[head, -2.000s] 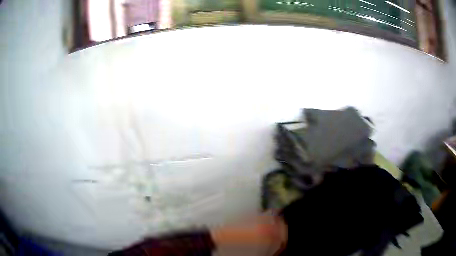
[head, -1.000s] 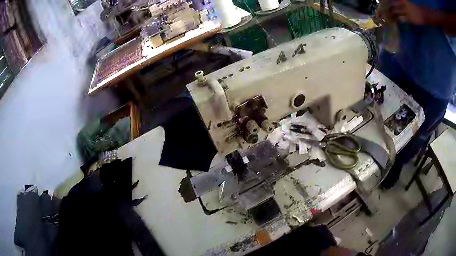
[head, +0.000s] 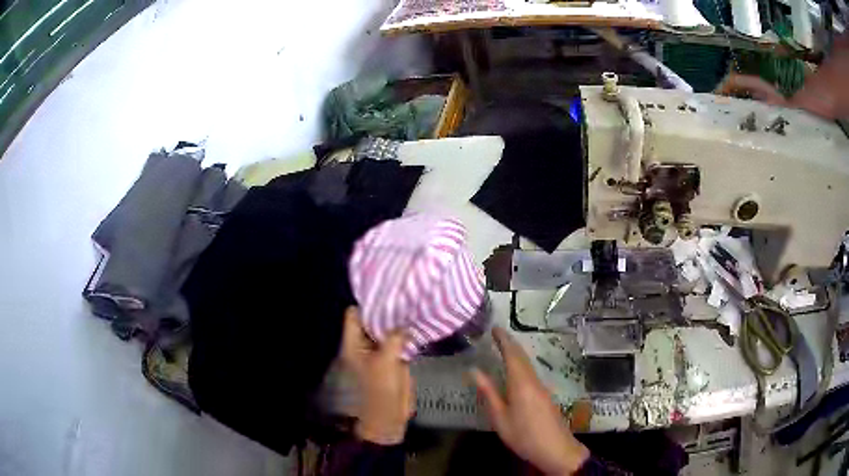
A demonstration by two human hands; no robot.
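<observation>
A pink and white striped cloth (head: pixel 419 284) forms a rounded bundle on the table, left of the needle area. Something dark shows under its lower right edge; I cannot tell what. My left hand (head: pixel 377 386) grips the bundle at its lower left edge, beside the black fabric pile (head: pixel 265 316). My right hand (head: pixel 526 404) is just right of and below the bundle, empty, with its fingers apart. The cream sewing machine head (head: pixel 717 167) stands to the right.
Grey folded fabric (head: pixel 154 232) lies at the far left by the wall. Scissors (head: pixel 766 339) and white fabric scraps (head: pixel 721 265) lie on the machine bed. Another black piece (head: pixel 535 186) is behind. Another person's hand (head: pixel 824 88) is at the machine's top right.
The view has swung from the wall to the machine, then left over the table. The striped bundle and both my hands now show in front. The other person's hand is now by the machine head.
</observation>
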